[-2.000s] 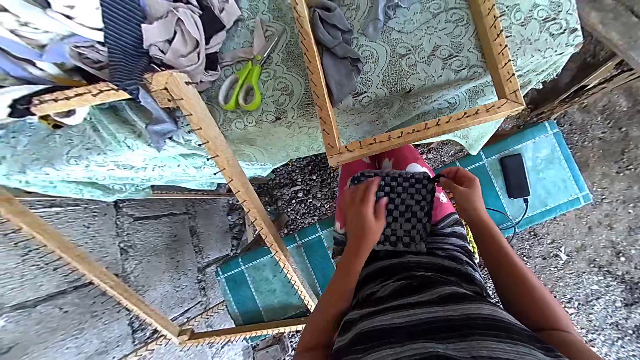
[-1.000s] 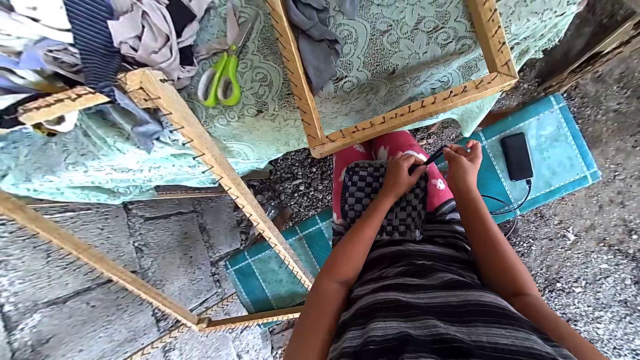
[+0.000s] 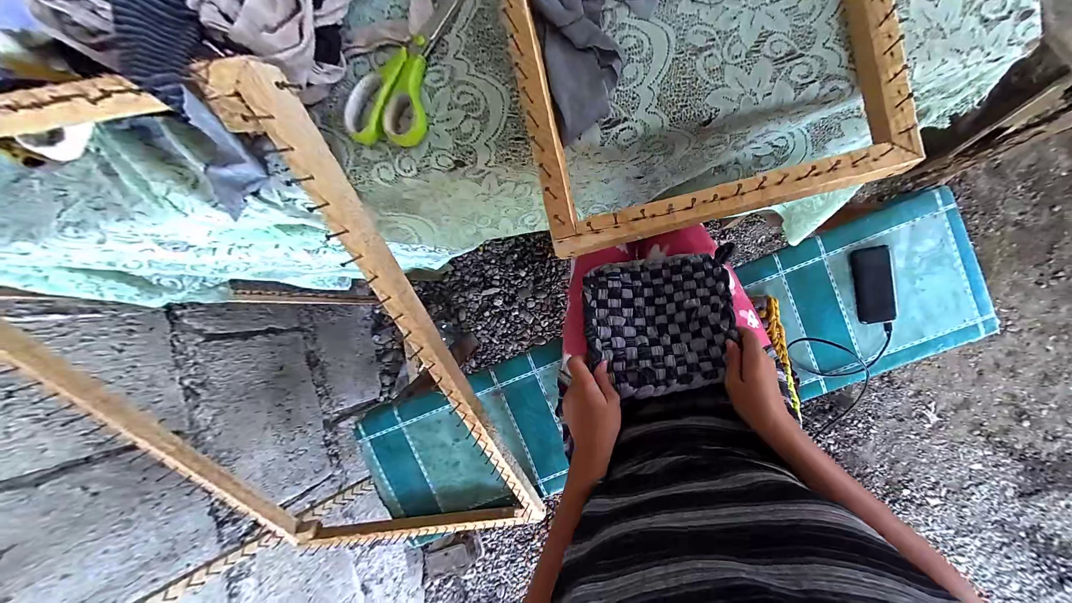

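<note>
A woven cloth potholder (image 3: 657,322) in black and grey checks lies over my lap, its weave facing up. My left hand (image 3: 592,410) grips its lower left edge between thumb and fingers. On the lower right edge, my right hand (image 3: 751,381) holds it the same way. A small dark loop (image 3: 724,252) sticks out at the upper right corner. Beyond my knees, a wooden loom frame with nails (image 3: 737,194) rests on the lace-covered table. Green-handled scissors (image 3: 392,99) lie on the cloth to the left of that frame.
Another nailed wooden frame (image 3: 360,226) leans at the left. Fabric strips (image 3: 268,38) are heaped on the table (image 3: 469,180), and a grey cloth (image 3: 580,71) lies by the loom. A black phone-like device (image 3: 873,285) with a cable rests on the teal-covered bench (image 3: 921,243). Yellow braided material (image 3: 779,352) hangs beside my right thigh.
My hands were together near the upper right corner, on a dark strip, one second ago. They have moved down and apart to the two sides of the potholder, which now shows spread out.
</note>
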